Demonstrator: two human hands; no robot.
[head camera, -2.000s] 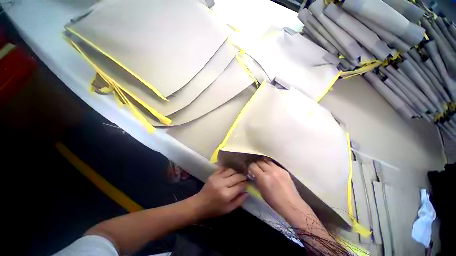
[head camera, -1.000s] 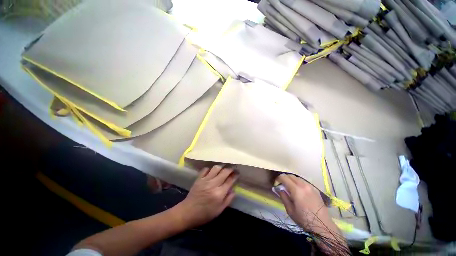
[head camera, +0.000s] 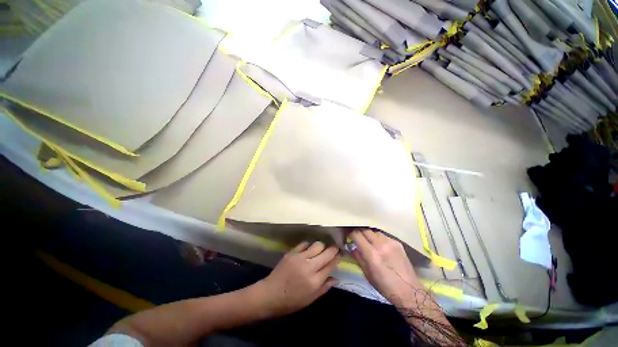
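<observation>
A grey-beige panel [head camera: 325, 169] with yellow side edges lies nearest me, its front edge lifted off the table. My left hand [head camera: 305, 276] is at the raised front edge, fingers bent, fingertips at the darker underside; whether it pinches the material cannot be told. My right hand [head camera: 381, 261] is just to its right, fingertips partly under the edge, closed on a small whitish-purple item [head camera: 350, 245] that is mostly hidden. The hands are close, with a small gap between the fingertips.
A fanned panel stack [head camera: 115, 68] lies at left with yellow tails. Narrow strip pieces [head camera: 467, 230], a white piece [head camera: 535, 234] and a black cloth heap [head camera: 583, 203] are at right. Folded bundles [head camera: 461, 61] fill the upper right. Yellow scraps [head camera: 486, 316] hang at the table edge.
My right hand has moved left, back toward my left hand, since one second ago. The whole view has shifted, so the table things appear further left.
</observation>
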